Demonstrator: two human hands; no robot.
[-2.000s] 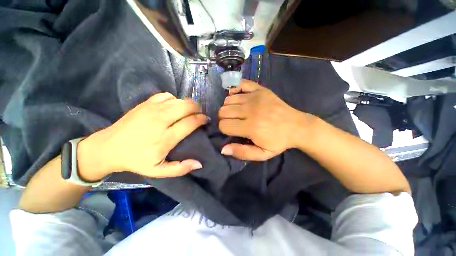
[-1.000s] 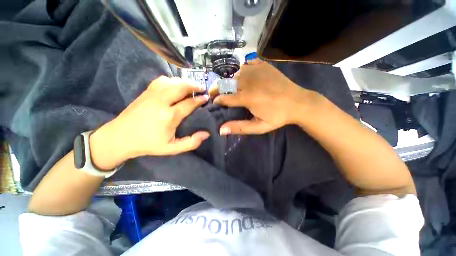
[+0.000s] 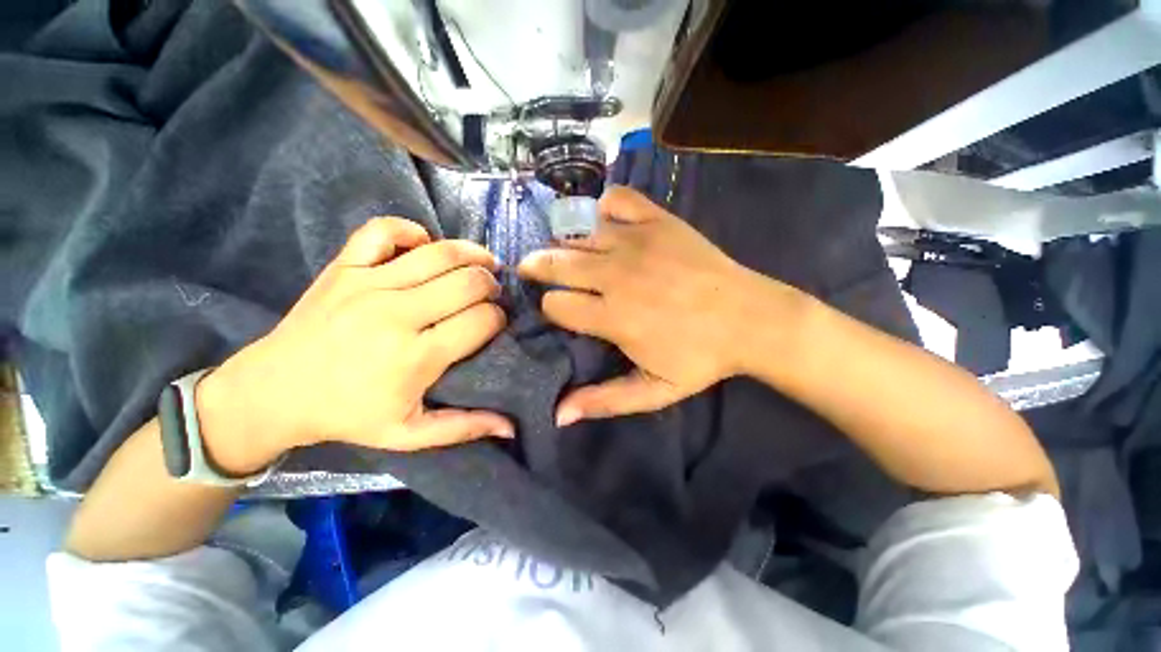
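Observation:
A dark grey garment [image 3: 306, 166] lies across the machine bed and hangs over the front edge to my lap. The sewing machine head [image 3: 535, 57] stands above it, with a round dark coiled part and pale knob [image 3: 573, 191] in front. My left hand [image 3: 395, 338] grips the cloth left of the seam, thumb toward me. My right hand [image 3: 649, 299] grips it on the right, fingertips just below the knob. The seam area [image 3: 509, 223] shows purple-blue between machine and fingers. The needle tip cannot be made out clearly.
The dark glossy machine arm [image 3: 789, 83] is at upper right. A pale measuring strip [image 3: 325, 484] runs along the front table edge, with a blue crate [image 3: 327, 554] below. Dark cloth [image 3: 1095, 382] hangs at far right. Small black pieces [image 3: 961, 312] lie by the holder.
Since one second ago, both hands have moved back from the needle toward me. The seam area under the machine head is more exposed, and the cloth between the thumbs is folded up.

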